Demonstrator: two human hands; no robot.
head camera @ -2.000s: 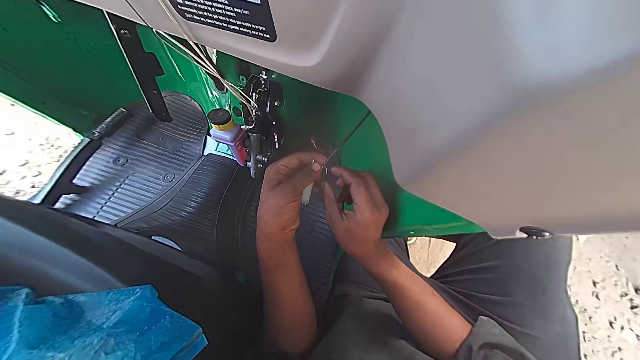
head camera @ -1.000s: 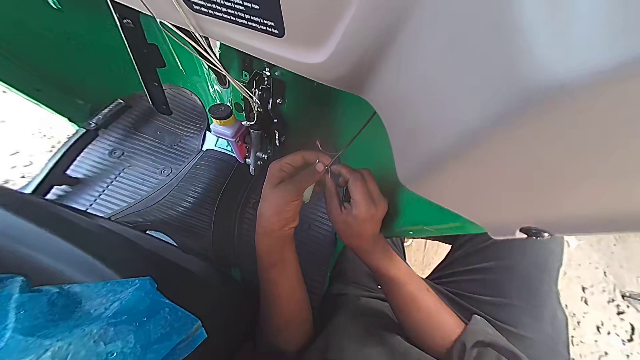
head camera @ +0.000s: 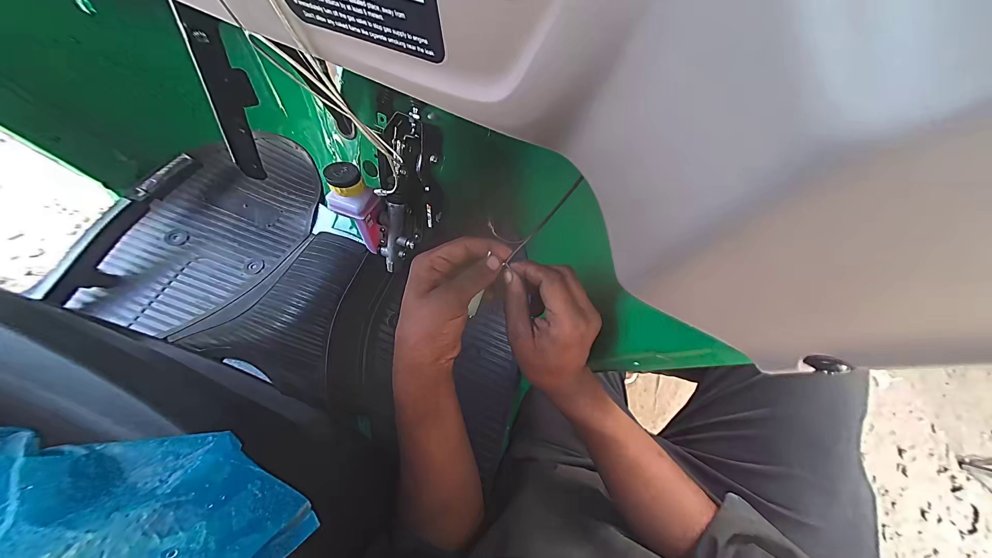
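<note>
A thin dark wire [head camera: 552,216] comes out from behind the edge of the beige panel [head camera: 697,194] and runs down to my fingertips. My left hand [head camera: 446,291] pinches it between thumb and forefinger. From the other side my right hand [head camera: 552,322] grips the same wire, its fingertips almost touching those of the left. A short thin reddish strand [head camera: 502,235] curls up just above the fingers. Something pale, partly hidden, shows below and between the hands; what it is I cannot tell.
Left of my hands stand a black metal pedal assembly [head camera: 411,178] and a fluid reservoir with a black cap [head camera: 349,194]. Pale cables [head camera: 333,97] run down to the assembly. A ribbed black floor mat [head camera: 209,232] covers the floor. Blue plastic sheeting [head camera: 147,496] lies at lower left.
</note>
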